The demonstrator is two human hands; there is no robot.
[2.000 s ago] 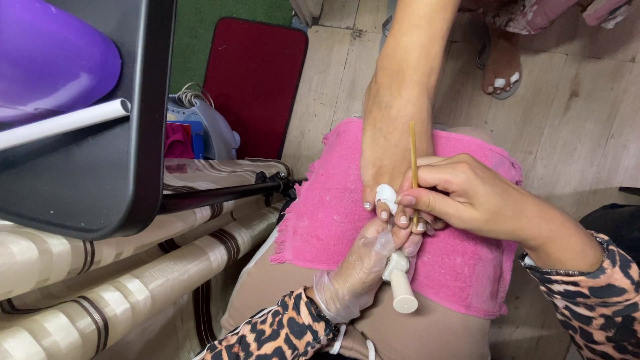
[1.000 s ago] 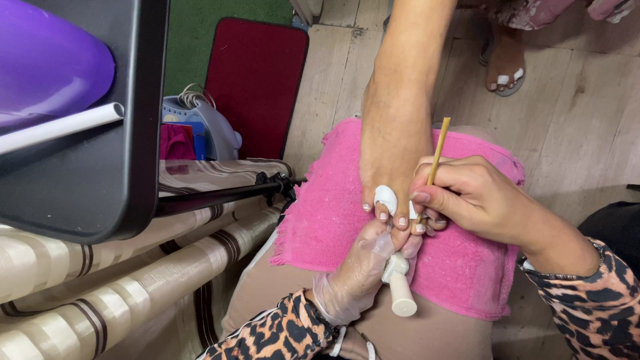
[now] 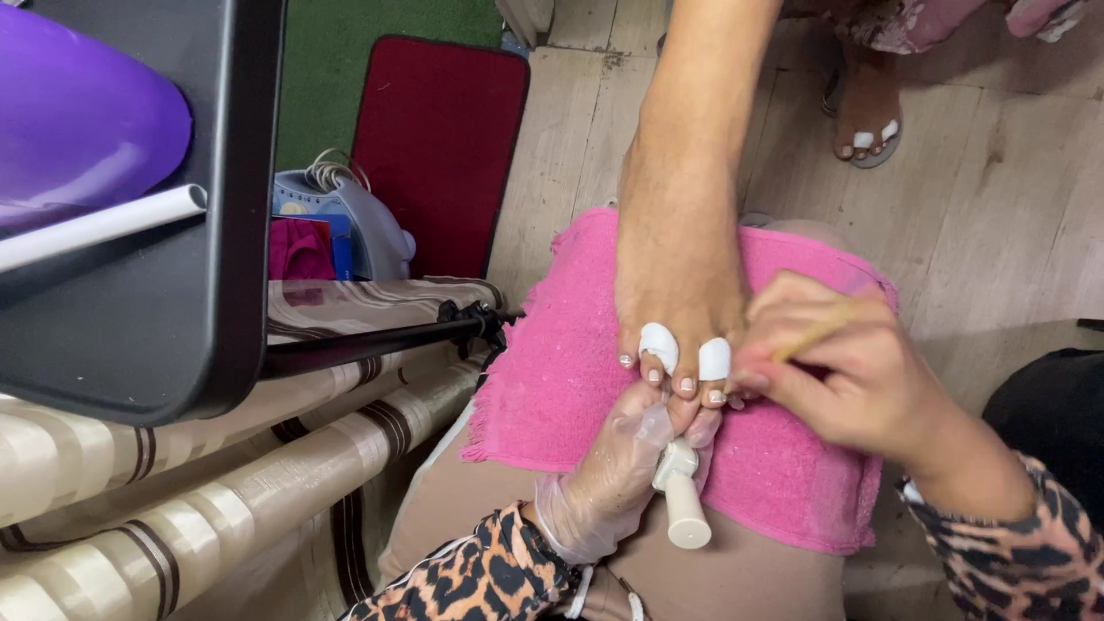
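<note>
Another person's bare foot (image 3: 681, 259) rests on a pink towel (image 3: 552, 362) over my lap, with white padding (image 3: 714, 359) around some toes and pale polish on the nails. My left hand (image 3: 617, 470), in a clear plastic glove, holds a nail polish bottle (image 3: 675, 466) with a cream cap beneath the toes; its fingertips are at the toe ends. My right hand (image 3: 832, 362), bare and blurred, grips a thin yellowish wooden stick (image 3: 819, 330) beside the smaller toes. The stick's tip is hidden by the fingers.
At upper left, a black tray (image 3: 237, 216) carries a purple object (image 3: 86, 121) and a white tube (image 3: 103, 228). Striped curtain fabric (image 3: 198, 517) lies below it. A grey-blue appliance (image 3: 345, 216) stands near a red mat (image 3: 435, 147). Another foot (image 3: 867, 103) in a flip-flop is at upper right.
My right hand has shifted slightly right, off the toes, and the stick has tilted from upright to slanted. The white padding on the smaller toes now shows fully. My left hand stays in place.
</note>
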